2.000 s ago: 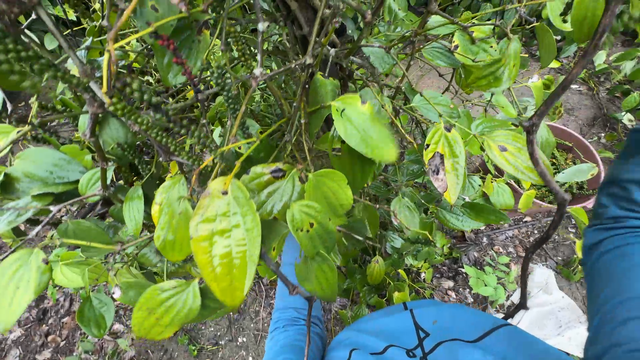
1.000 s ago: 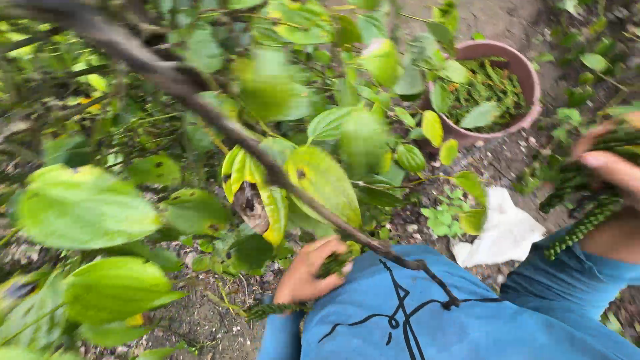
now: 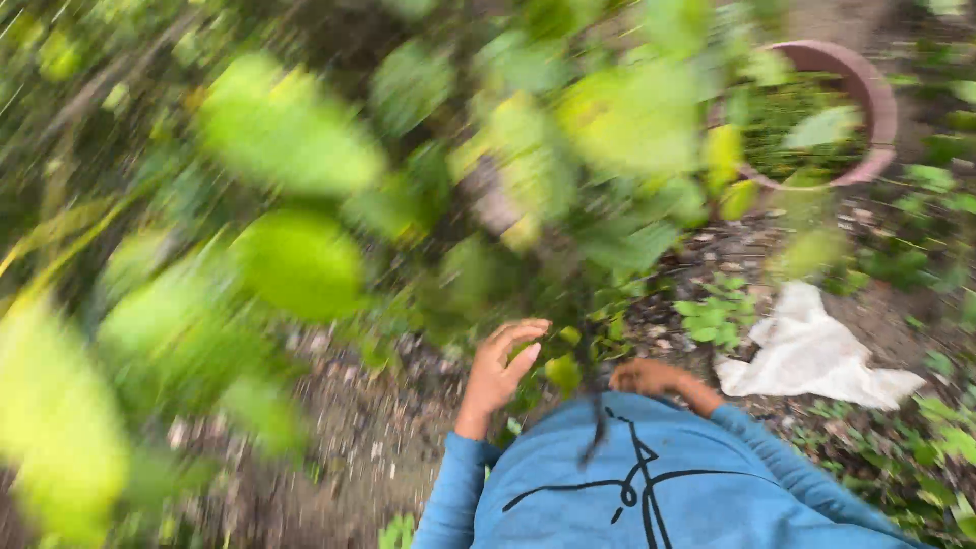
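Note:
My left hand (image 3: 501, 371) is raised before my blue shirt, fingers apart and curved, with nothing visible in it. Close by on the right, my right hand (image 3: 648, 377) is at the shirt front; its fingers are partly hidden, so its hold cannot be told. Blurred green and yellow leaves (image 3: 301, 263) of a pepper vine spread above and left of the hands. A pinkish plastic tub (image 3: 881, 114) at the upper right holds green pepper spikes (image 3: 793, 114), with a leaf over them.
A crumpled white cloth or sack (image 3: 812, 354) lies on the littered soil right of my hands. Small green seedlings (image 3: 717, 311) grow beside it. A thin dark stem (image 3: 591, 366) hangs in front of my shirt.
The green pepper spikes seen in both hands a second ago no longer show there. My right hand has come from the far right to the shirt front, near my left hand.

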